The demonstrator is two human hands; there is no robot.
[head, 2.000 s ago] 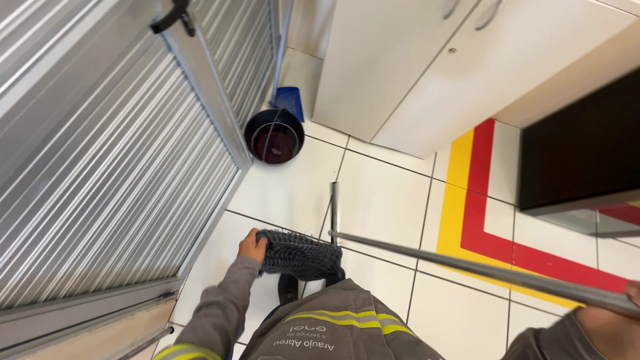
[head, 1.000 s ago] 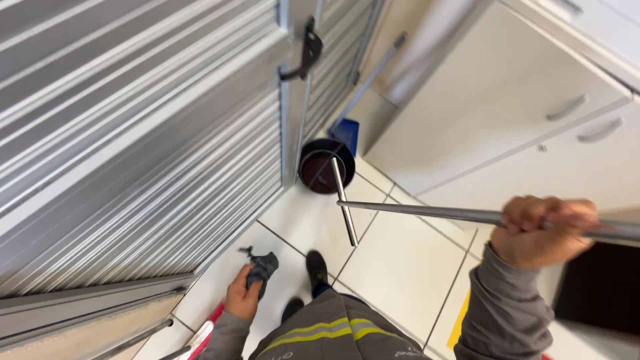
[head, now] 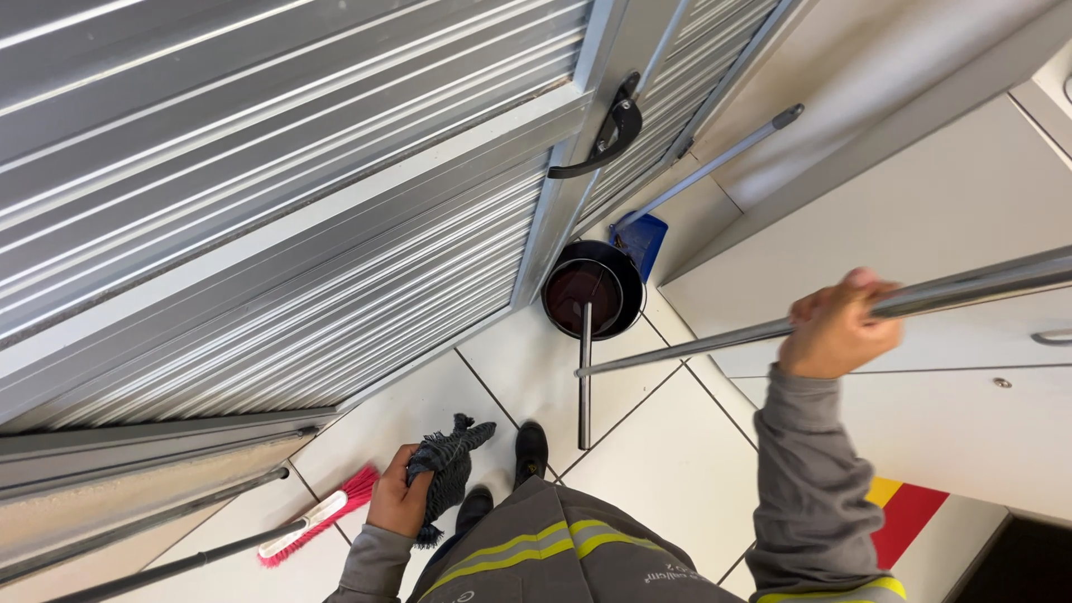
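My left hand grips a bunched dark grey knit cloth above the white floor tiles. In my right hand is the long metal handle of a T-shaped squeegee or floor wiper, its metal crossbar pointing at a black bucket. The upper end of the crossbar overlaps the bucket's dark reddish liquid in view; whether it touches the bucket I cannot tell. The cloth is apart from the crossbar.
A blue dustpan with a long handle stands behind the bucket. A corrugated metal door with a black handle rises at left. A pink-bristled broom lies at lower left. White cabinets stand at right, and my shoes are below.
The cloth, stretched out beside the crossbar two seconds ago, is now bunched in my left hand, away from it. The view has shifted, and the broom shows more fully.
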